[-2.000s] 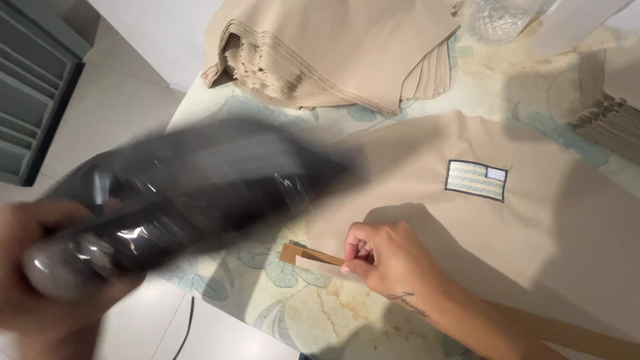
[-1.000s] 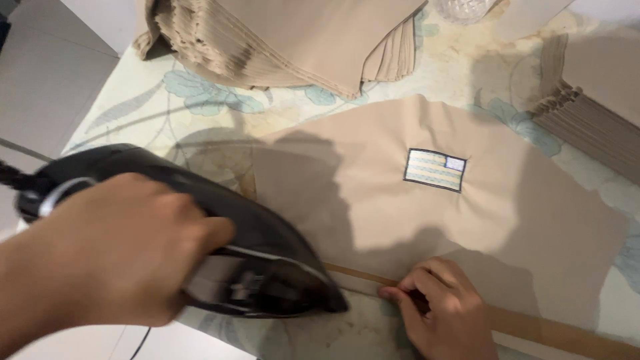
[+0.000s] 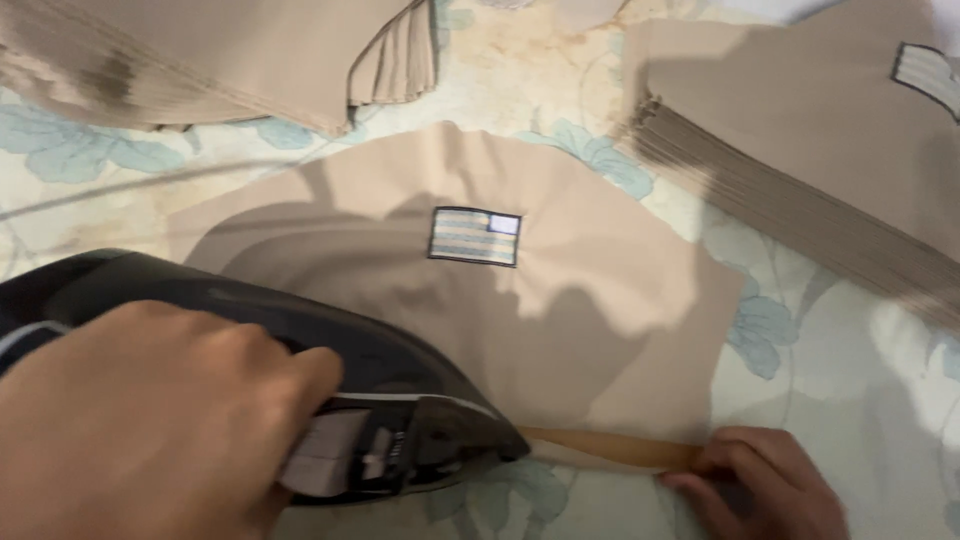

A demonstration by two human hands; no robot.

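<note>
My left hand grips the handle of a dark clothes iron, whose tip points right and rests over the lower edge of a beige fabric piece. That piece lies flat, with a rounded upper edge and a flag patch near its middle. Along its bottom edge a folded tan strip runs from the iron's tip to my right hand. The fingertips of my right hand pinch the strip's right end at the corner of the fabric. The iron's soleplate is hidden.
A stack of beige fabric pieces lies at the upper left. Another stack, its top piece bearing a similar patch, is at the upper right. Beneath everything spreads a floral cloth in pale green and blue.
Two seconds ago the iron was raised and blurred; one second ago it was down at the fabric's lower edge. Since then iron and right hand have both moved right along that edge.
</note>
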